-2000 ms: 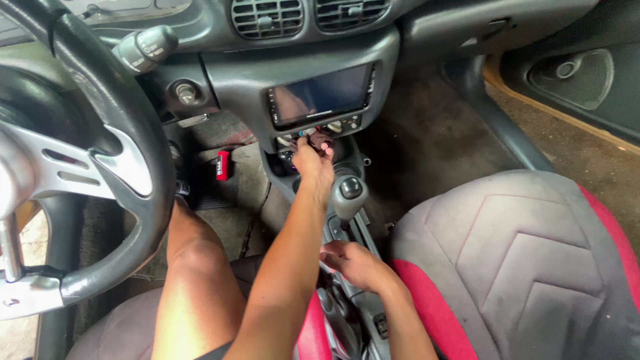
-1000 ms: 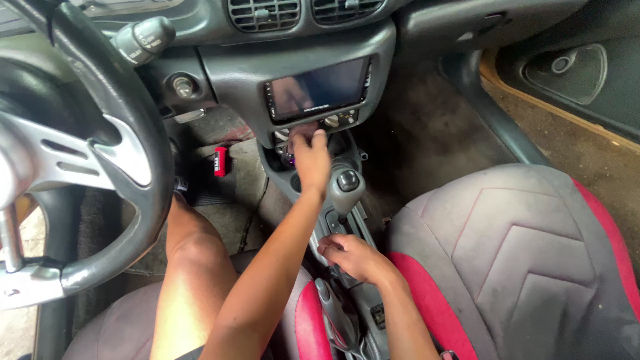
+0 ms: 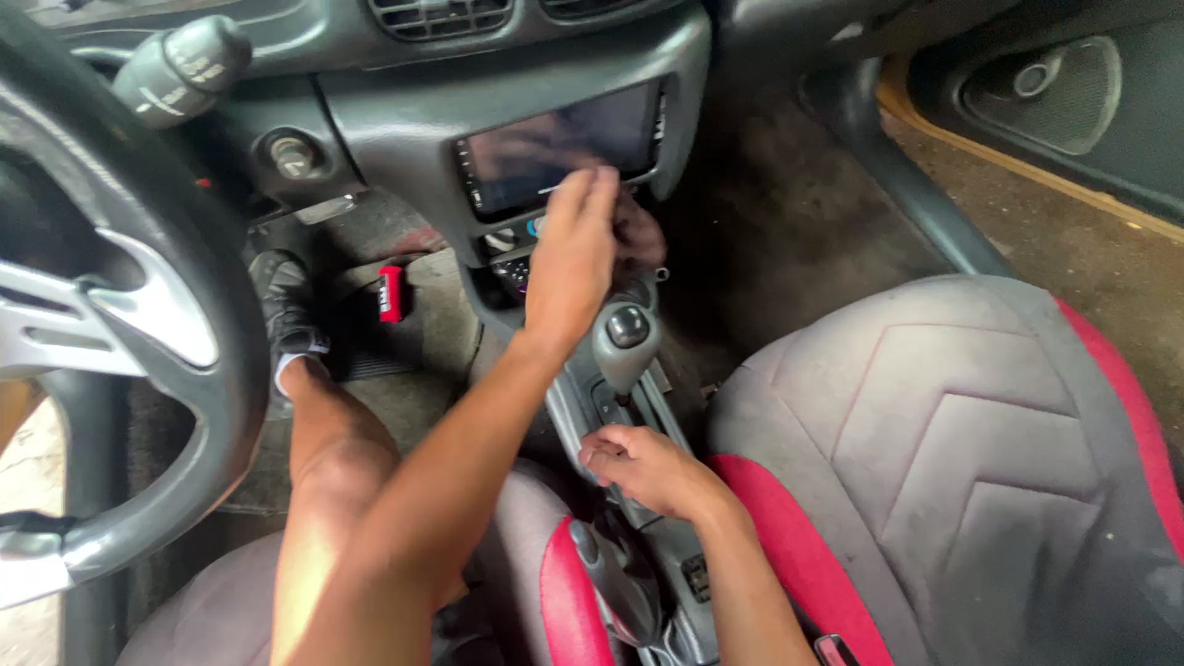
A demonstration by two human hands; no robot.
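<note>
My left hand [image 3: 578, 250] is raised just below the head unit's touchscreen [image 3: 564, 148], in front of the climate control knobs [image 3: 500, 240]. A dark reddish-brown blur shows at its right side; whether this is part of the hand or a thing held, I cannot tell. My right hand [image 3: 647, 467] rests low over the centre console [image 3: 578, 402], fingers loosely curled, behind the gear shift knob [image 3: 626, 342] and not on it. Its palm is hidden, so I cannot see whether it holds anything. Part of the lower dash recess is hidden behind my left hand.
The steering wheel [image 3: 217, 370] stands at the left, with a stalk [image 3: 185, 69] behind it. A red object [image 3: 390, 294] lies on the driver's floor near a shoe [image 3: 282, 301]. The handbrake lever [image 3: 615, 583] and passenger seat [image 3: 943, 416] flank my right forearm.
My left hand was down at the controls under the screen and is now higher, in front of the screen's lower edge. My right hand has stayed over the console. The view has moved nearer.
</note>
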